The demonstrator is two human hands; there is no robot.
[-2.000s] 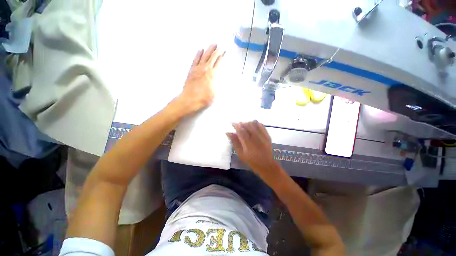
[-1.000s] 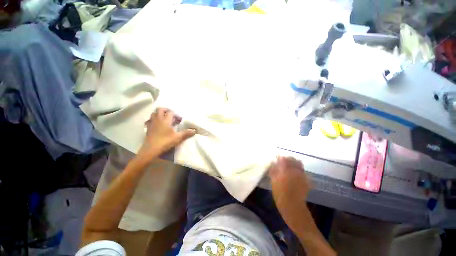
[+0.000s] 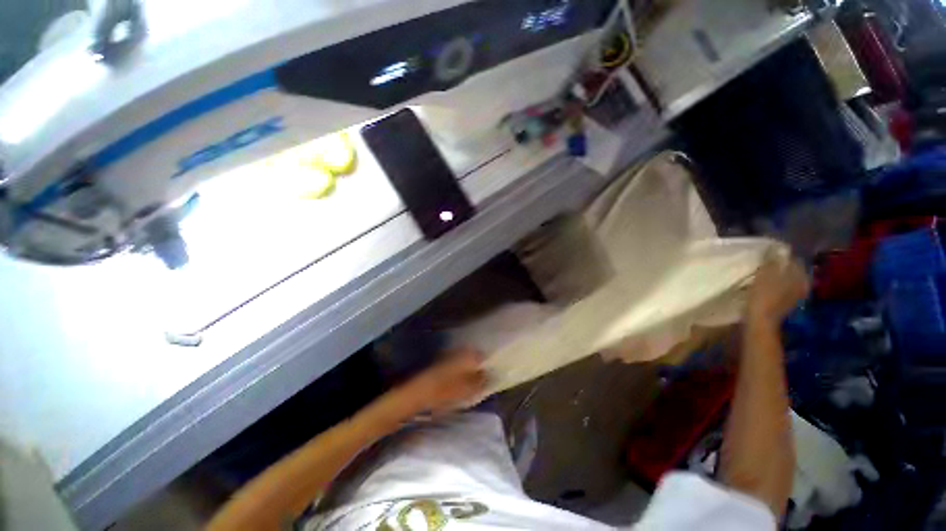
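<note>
A cream fabric panel [image 3: 622, 306] is stretched between my two hands, off the table's front edge to the right of my body. My left hand [image 3: 451, 381] is closed on its near left end, just above my lap. My right hand [image 3: 778, 288] grips its far right end, with the arm reaching out. Both hands are slightly blurred and the fingers are partly hidden. More cream cloth [image 3: 659, 202] lies behind the panel, near the table's right end; I cannot tell whether it is the same piece.
The white sewing machine [image 3: 223, 114] stands over the table [image 3: 270, 353] at upper left. Yellow-looped snips [image 3: 334, 156] lie beneath its arm. A dark smartphone [image 3: 418, 174] lies near the table edge. Small items and cables sit at the table's right end. Red [image 3: 679, 420] and blue items lie at right.
The view has swung right. My hands have left the table with cream cloth between them, and my right hand has moved far out to the right. The phone screen has turned from lit to dark.
</note>
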